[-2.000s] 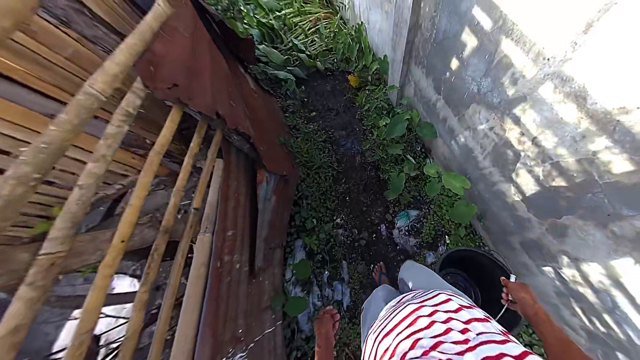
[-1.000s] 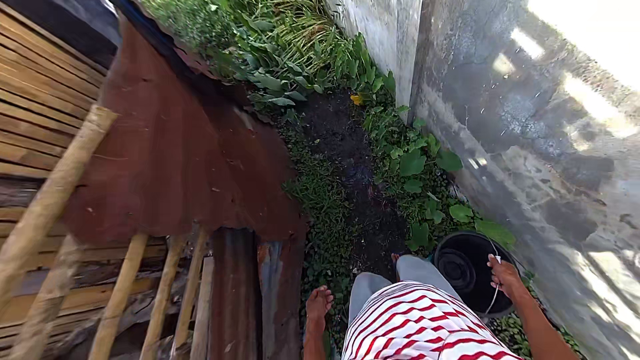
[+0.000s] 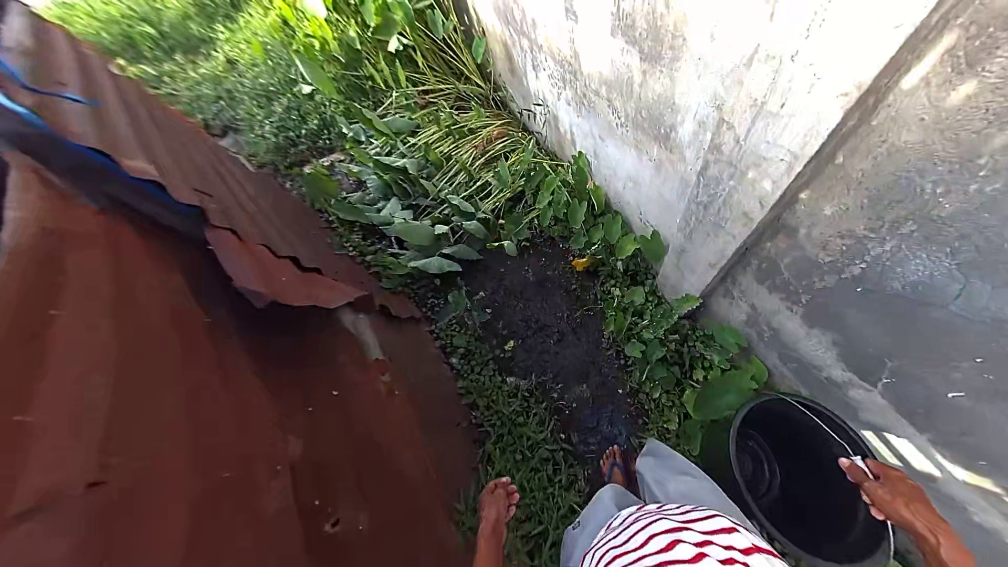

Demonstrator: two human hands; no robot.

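Note:
My right hand (image 3: 886, 488) grips the white grip on the wire handle of a black plastic bucket (image 3: 811, 480), which hangs at my right side near the wall. Its inside looks dark, and I cannot tell whether anything lies at its bottom. My left hand (image 3: 498, 502) hangs low by my left side with its fingers loosely curled, over the grass and close to the rusty metal sheets. I see nothing held in it. One foot in a flip-flop (image 3: 614, 466) shows on the dark path below my striped shirt.
A narrow, dark, wet-looking dirt path (image 3: 543, 323) runs ahead. Rusty corrugated metal sheets (image 3: 236, 409) with ragged edges line the left. A weathered concrete wall (image 3: 874, 291) with a projecting corner stands at right. Leafy plants (image 3: 425, 228) crowd the path's far end and its right edge.
I have moved forward along the path, carrying the bucket in my right hand. The bamboo poles seen at left earlier are out of view, and the metal sheets fill that side.

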